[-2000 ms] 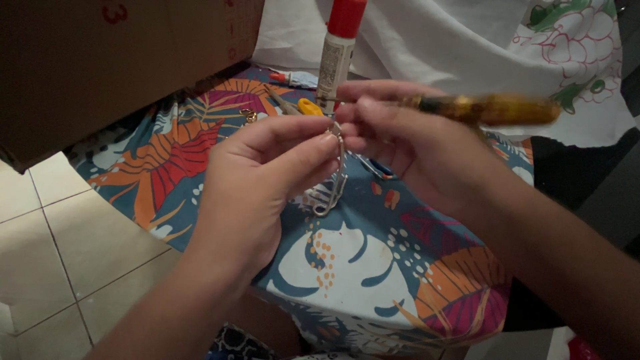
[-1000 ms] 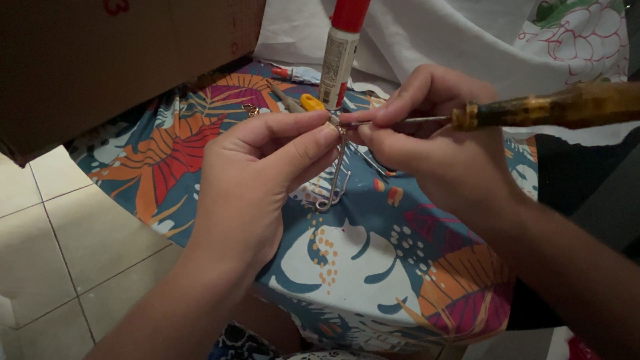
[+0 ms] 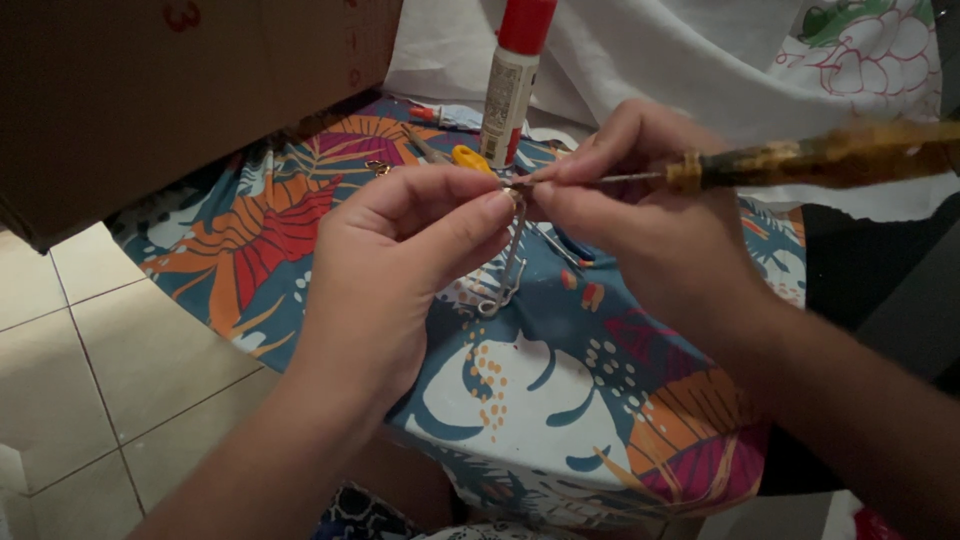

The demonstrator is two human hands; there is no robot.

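My left hand (image 3: 420, 232) pinches the upper end of a metal piece shaped like a large safety pin (image 3: 510, 259) between thumb and forefinger. The pin hangs down, its coiled end lowest, over the patterned cloth. From the right, my right hand (image 3: 645, 195) grips the thin metal shaft of a screwdriver-like tool (image 3: 810, 161) close to its tip. Its amber-coloured handle extends rightward past the hand and is blurred. The tip meets the pin's upper end at my left fingertips; fingers hide the exact contact.
A red-capped bottle (image 3: 510, 90) stands behind my hands. Near it lie a yellow-handled tool (image 3: 471, 159), a pointed metal tool (image 3: 424, 144), a red-capped tube (image 3: 450, 116) and a small gold-coloured piece (image 3: 379, 168). A cardboard box (image 3: 187, 97) is at left, white cloth (image 3: 637, 60) behind.
Two seconds ago the tool's handle was above my right hand; it has since swung out to the right and lower. My left hand has kept its pinch on the pin.
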